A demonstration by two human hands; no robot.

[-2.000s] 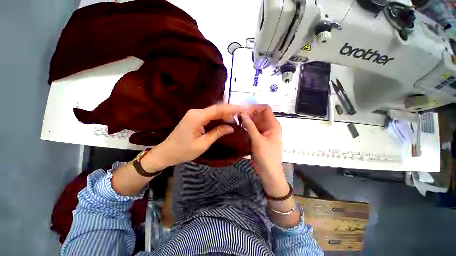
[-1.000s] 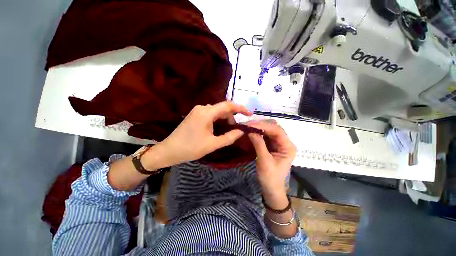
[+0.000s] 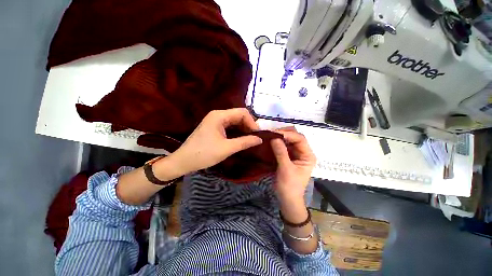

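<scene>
A large dark red garment (image 3: 178,70) lies spread on the left of the white table, and part of it hangs over the front edge under my hands. My left hand (image 3: 218,141) pinches a small folded edge of the cloth between thumb and fingers. My right hand (image 3: 294,161) pinches the same edge a little to the right, with thumb and forefinger at its end. The held edge is in front of the sewing machine's bed, clear of the needle (image 3: 284,80). The fingers partly hide the edge.
The white brother sewing machine (image 3: 410,64) stands at the right. A black phone (image 3: 346,99) and dark snips (image 3: 378,109) lie under its arm. A small dark flat piece (image 3: 384,145) and papers (image 3: 431,156) lie further right. A wooden stool (image 3: 353,240) is below; red cloth (image 3: 67,210) lies lower left.
The pale piece seen between my fingertips earlier no longer shows; dark red cloth shows there now. My right hand has shifted lower and slightly right. The camera view has shifted slightly.
</scene>
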